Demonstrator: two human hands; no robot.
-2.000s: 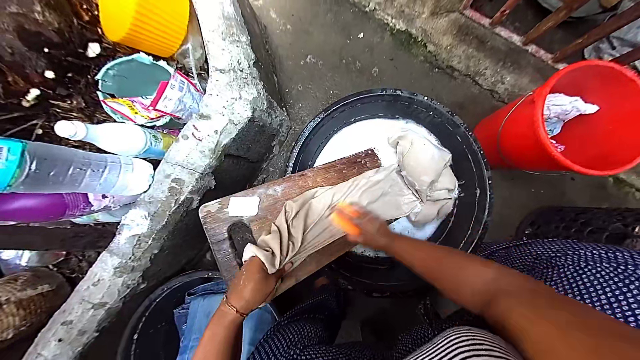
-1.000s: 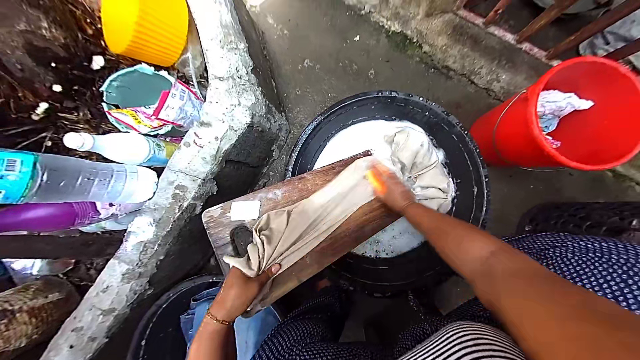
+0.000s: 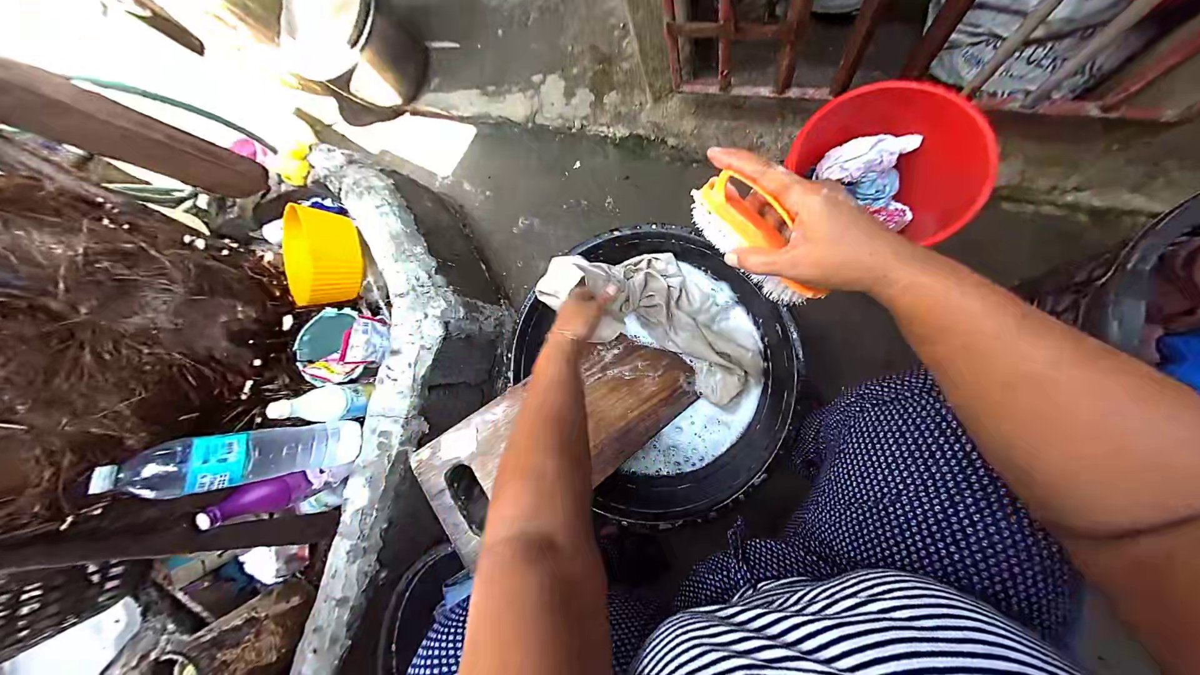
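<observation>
My right hand (image 3: 816, 225) is raised beyond the far right rim of a black tub (image 3: 792, 375), gripping an orange scrub brush (image 3: 745, 220) with white bristles. Bunched beige cloth (image 3: 670, 300) lies over the soapy water (image 3: 694, 436) at the tub's far side. My left hand (image 3: 586, 314) grips that cloth near the far left rim; its fingers are partly hidden. A wooden washboard (image 3: 623, 403) with a handle slot slants from the near left into the tub, its top face bare and wet.
A red bucket (image 3: 947, 159) holding clothes stands far right. Along the rough concrete ledge (image 3: 412, 319) at left are a yellow container (image 3: 322, 253), a clear plastic bottle (image 3: 291, 455) and a purple bottle (image 3: 262, 497). Another dark tub (image 3: 398, 600) is at the near left.
The cloth, earlier stretched along the board, is now bunched in the tub. My left hand has moved from the board's near end to the far side. The brush is lifted off the cloth. The view has shifted.
</observation>
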